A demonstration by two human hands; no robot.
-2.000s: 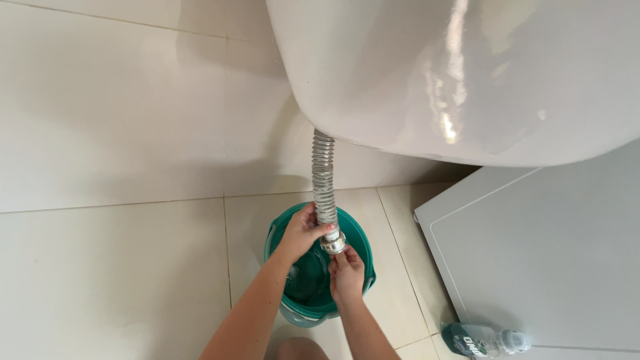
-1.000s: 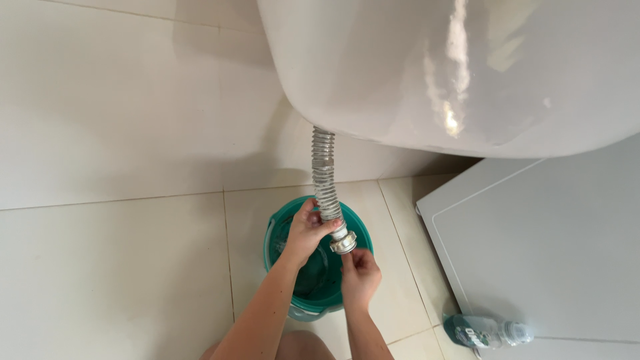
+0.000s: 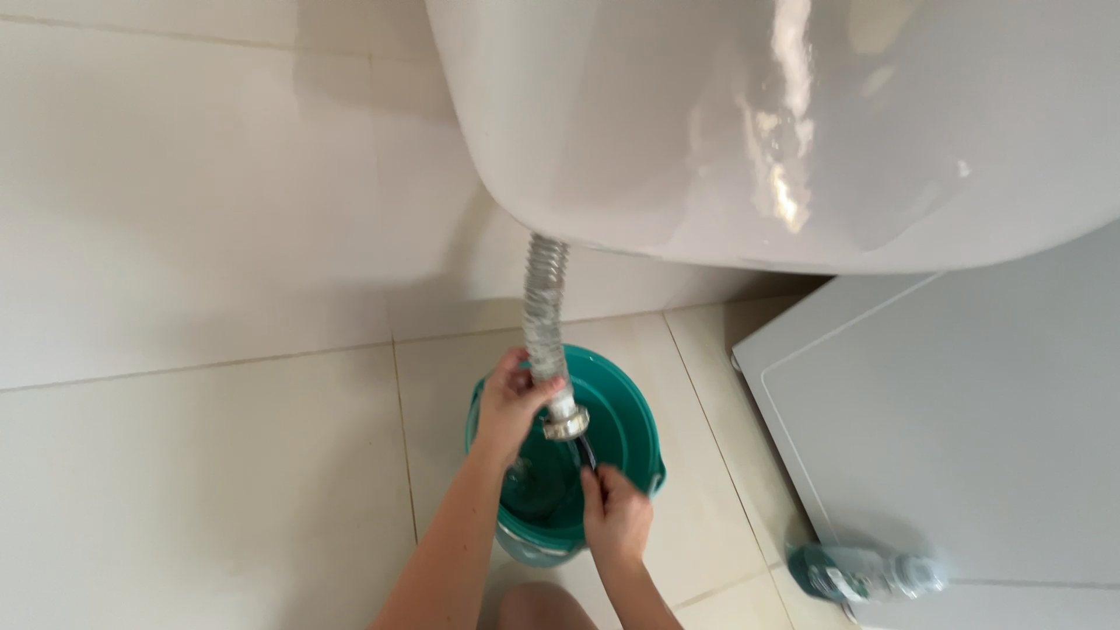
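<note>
A flexible corrugated drain hose (image 3: 544, 306) hangs from beneath a glossy white basin and ends in a metallic ring nut (image 3: 566, 423). My left hand (image 3: 510, 404) grips the hose's lower part just above the nut, thumb across the front. Below the nut, my right hand (image 3: 615, 510) pinches a dark, narrow piece (image 3: 584, 452) whose upper end is at the hose's opening; what it is cannot be told. Both hands are over a green plastic bucket (image 3: 643, 411) on the floor. Something clear, partly hidden by my left wrist, is in the bucket.
The white basin (image 3: 630, 157) overhangs the hose from above. To the right is a grey panel-sided appliance or cabinet (image 3: 945, 411), with a clear plastic bottle holding green liquid (image 3: 862, 573) beside it. Pale tiles (image 3: 219, 464) cover the floor, and a light wall stands behind.
My right hand has moved down, away from the nut, and a dark narrow piece now shows between it and the hose end. My left hand keeps its hold on the hose.
</note>
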